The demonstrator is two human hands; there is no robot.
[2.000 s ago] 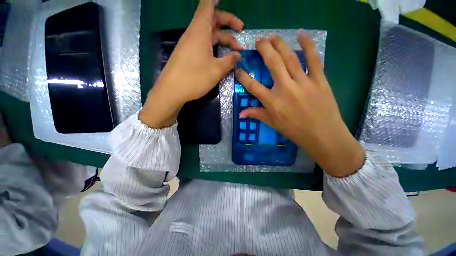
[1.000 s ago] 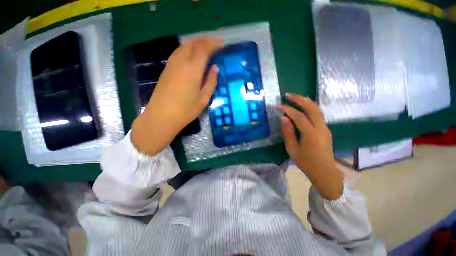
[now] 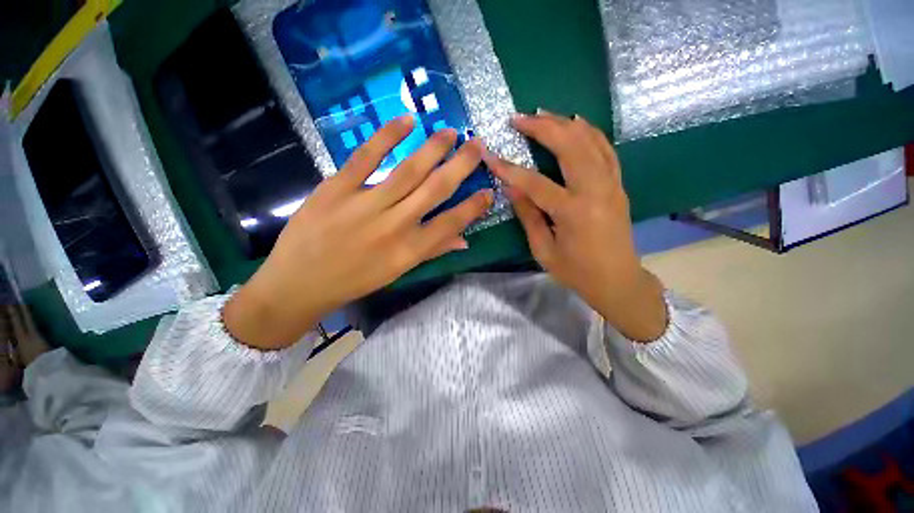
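Observation:
The opened phone body with the blue adhesive sheet (image 3: 373, 62) over it lies on a bubble wrap sheet (image 3: 498, 110). My left hand (image 3: 366, 220) lies over its near end with fingers spread, hiding part of it. My right hand (image 3: 581, 205) is at its near right corner, thumb and index fingertip close to the edge; whether they pinch anything cannot be told. The glossy black screen (image 3: 241, 130) lies just left of the body.
A closed black phone (image 3: 85, 190) lies on a white-silver pile (image 3: 180, 266) at the left. More bubble wrap (image 3: 737, 65) lies at the upper right. Yellow tape (image 3: 62, 50) edges the green bench (image 3: 561, 60). Another person's sleeve (image 3: 75, 411) is at the lower left.
The view has turned and shifted. My left hand has moved from the body's left side onto its near end. My right hand has come from beside the body to its near right corner.

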